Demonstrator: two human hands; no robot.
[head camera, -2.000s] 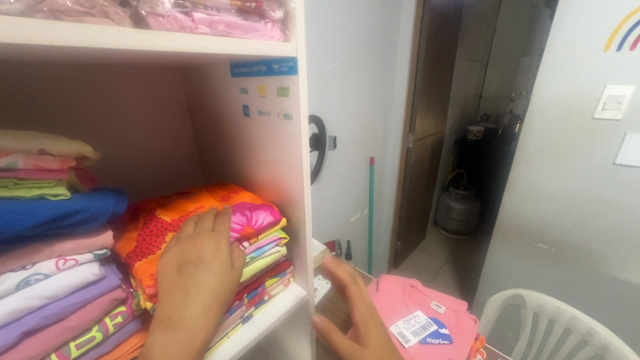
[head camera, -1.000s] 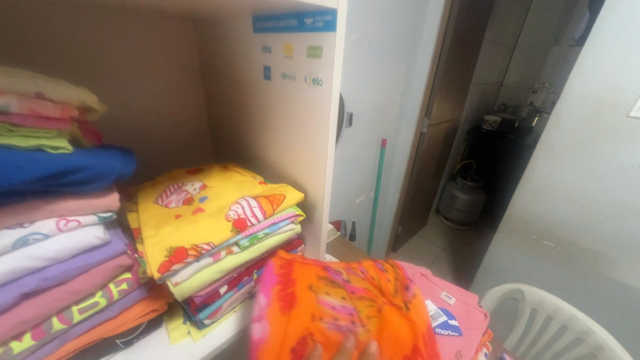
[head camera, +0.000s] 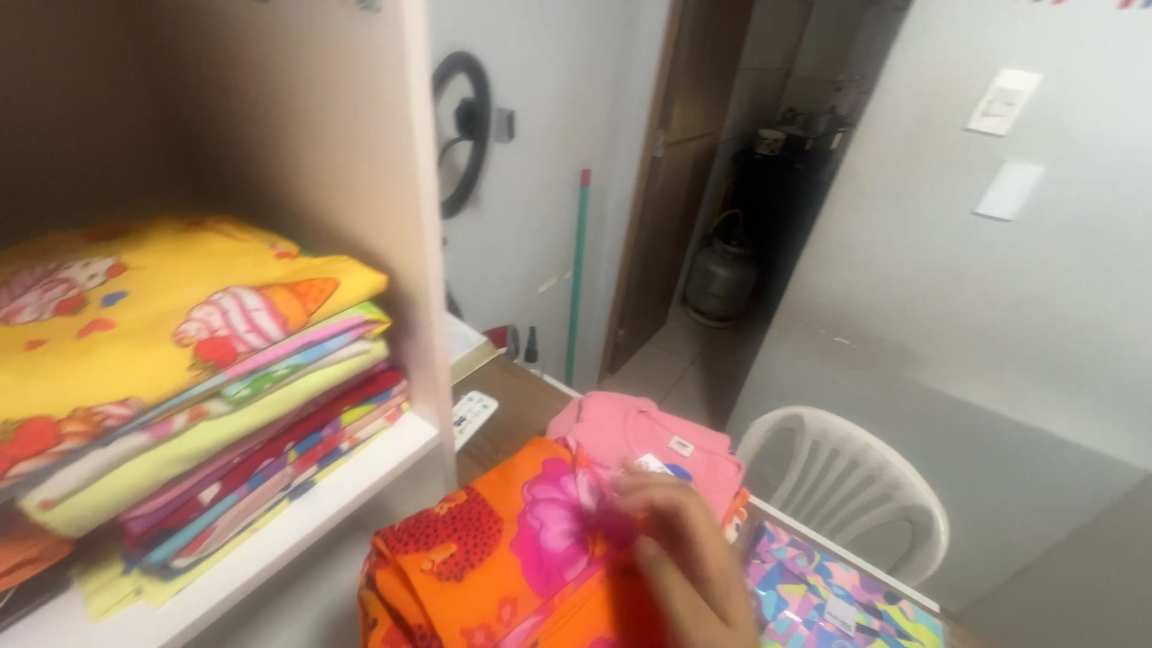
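A folded orange garment with pink flowers and a spotted animal print (head camera: 486, 549) lies low in the middle of the head view. My right hand (head camera: 684, 549) is at its right side, fingers curved over the edge; blur hides whether they grip it. My left hand is out of the frame. Behind the orange garment is a folded pink garment (head camera: 666, 432) with a tag. To the left, a yellow garment with an ice-cream print (head camera: 153, 333) tops a stack of folded clothes (head camera: 297, 432) on the white shelf (head camera: 387, 459).
A patterned packet (head camera: 828, 594) lies on the table at lower right, beside a white plastic chair (head camera: 855, 477). The shelf's side panel (head camera: 432, 270) stands left of the table. A green pole (head camera: 577, 279) leans near the doorway, with a gas cylinder (head camera: 720, 279) beyond.
Two seconds ago the orange garment lay on the shelf stack under a hand. It is now away from the shelf, in front of the pink garment. The yellow garment beneath it is uncovered.
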